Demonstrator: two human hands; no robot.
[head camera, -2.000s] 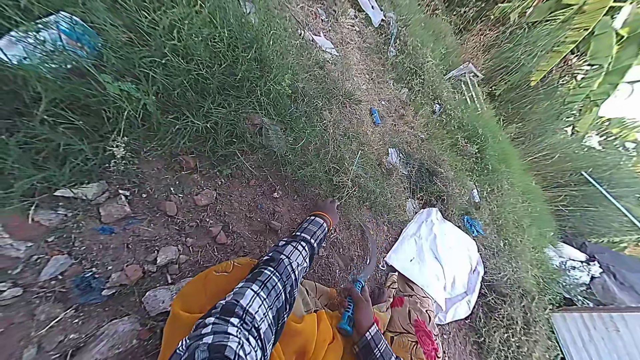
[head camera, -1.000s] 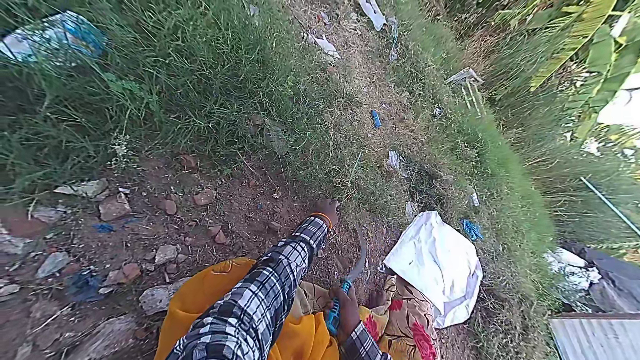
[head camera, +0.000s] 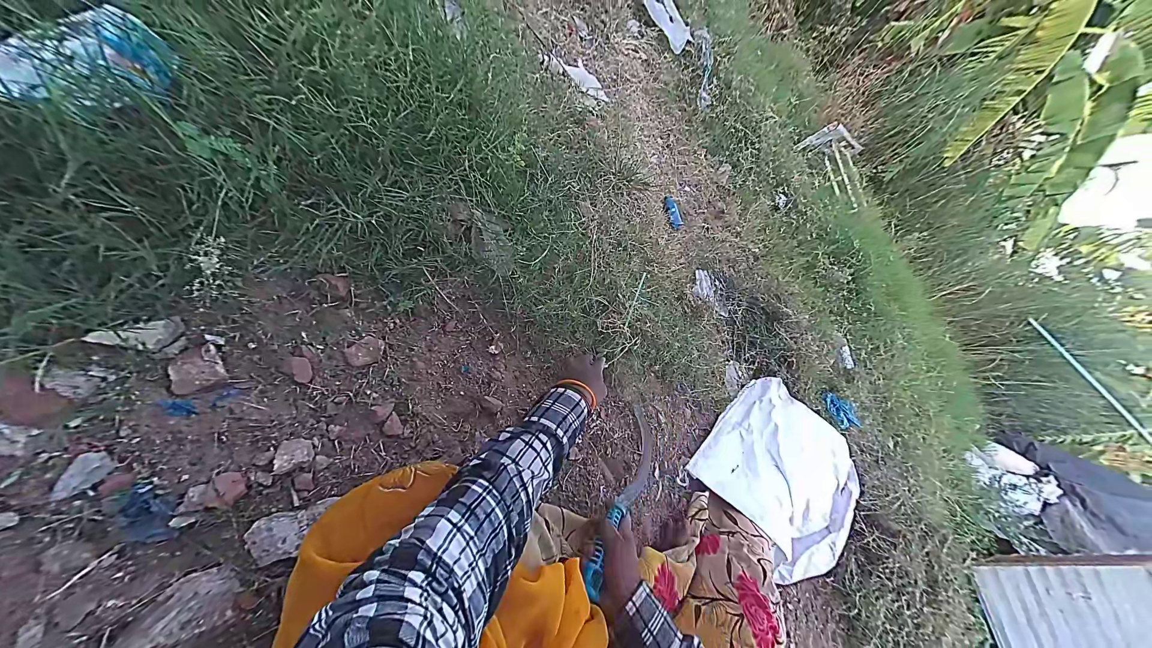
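My left hand (head camera: pixel 587 373), with an orange band at the wrist and a checked sleeve, reaches down to the edge of the green grass (head camera: pixel 630 337). Its fingers are too small and dark to show whether they hold any stems. Lower down, my right hand (head camera: pixel 619 558) is closed around the blue handle of a sickle (head camera: pixel 643 468). The curved metal blade points up and away, just right of my left hand and apart from it. A white sack (head camera: pixel 778 477) lies on the ground to the right, beside the floral cloth (head camera: pixel 733 576) over my legs.
Stones and broken brick (head camera: pixel 196 369) lie on bare soil at the left. Taller grass (head camera: pixel 360 135) grows beyond. A blue bottle-like object (head camera: pixel 673 213) and plastic scraps lie along the dry strip ahead. A corrugated sheet (head camera: pixel 1071 598) is at the lower right.
My right hand and the sickle have shifted slightly left since two seconds ago, bringing the blade nearer my left hand. My left hand has stayed in about the same place.
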